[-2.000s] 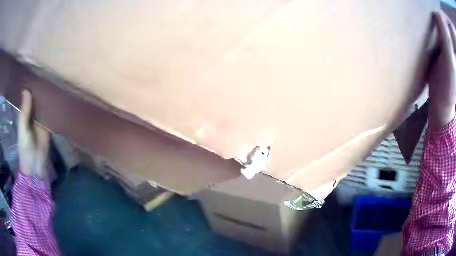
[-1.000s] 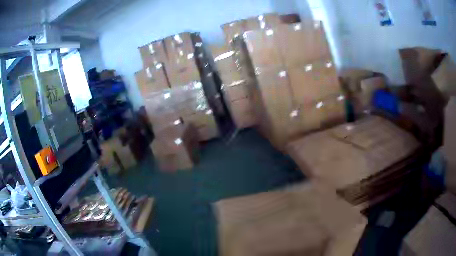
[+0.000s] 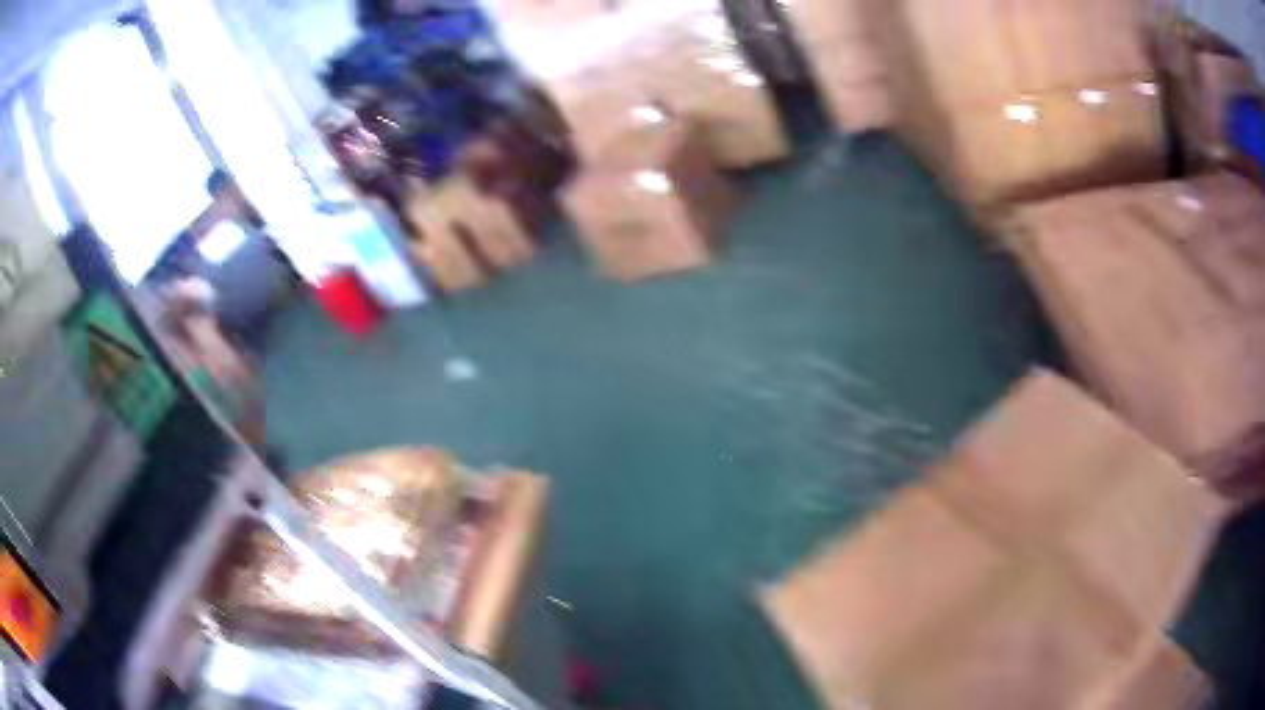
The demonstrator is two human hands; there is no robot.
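Neither of my hands can be made out in the head view. The nearest thing is a brown corrugated carton (image 3: 1027,555) at the lower right, its top panels spread, cut off by the bottom edge. The blur hides whether it is closed or flattened. Behind it at the right edge is a low, broad stack of flattened cartons (image 3: 1158,291). A small red-pink patch shows at the bottom centre, too blurred to name.
Green floor (image 3: 624,402) spans the middle. Cartons (image 3: 645,208) stand at the back, with taller ones (image 3: 1027,83) at the upper right. A metal frame with an orange box (image 3: 25,606) and a shiny-wrapped load (image 3: 368,527) are at left. A red stool (image 3: 347,300) stands behind.
The view has swung left and down since one second ago. The large carton and both hands seen two seconds ago, hands at its sides, are out of view.
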